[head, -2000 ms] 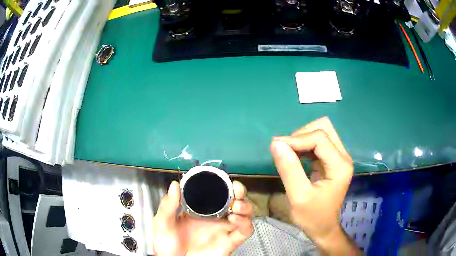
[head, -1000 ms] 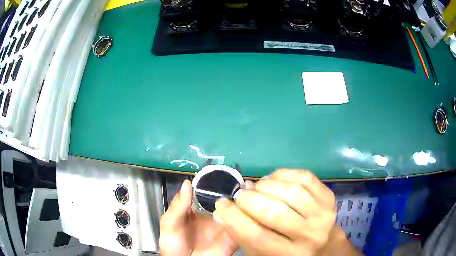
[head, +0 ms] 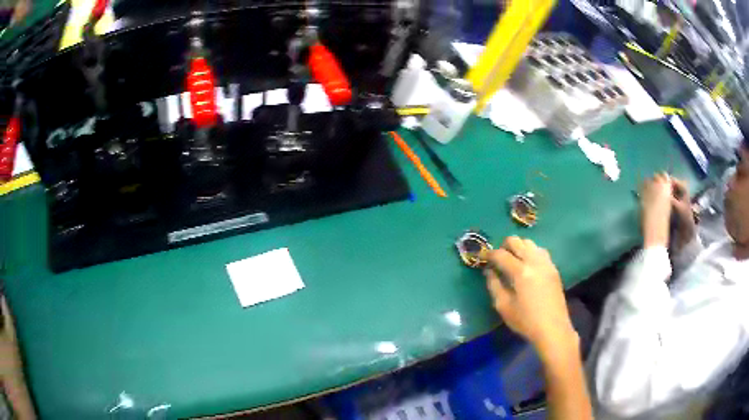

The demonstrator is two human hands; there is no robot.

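My right hand [head: 526, 287] reaches over the green mat at the right, its fingertips closed on the edge of a small round watch unit [head: 472, 248]. The unit lies at mat level, its gold-brown inside facing up. A second round unit [head: 523, 210] lies just beyond it, untouched, inside also up. My left hand is not in view; only a blurred strip of skin shows at the left edge. The black-faced unit seen earlier is not in view.
A black press fixture [head: 148, 189] with red handles stands behind the mat [head: 353, 295]. A white card [head: 264, 277] lies before it. An orange stick [head: 419, 164], white bottles [head: 448, 111], and stacked grey trays [head: 571, 86] are beyond. Another person [head: 673, 303] works at right.
The view has swung right. My right hand has left the black-faced unit and moved to a round unit on the right of the mat. My left hand and its unit have left the view.
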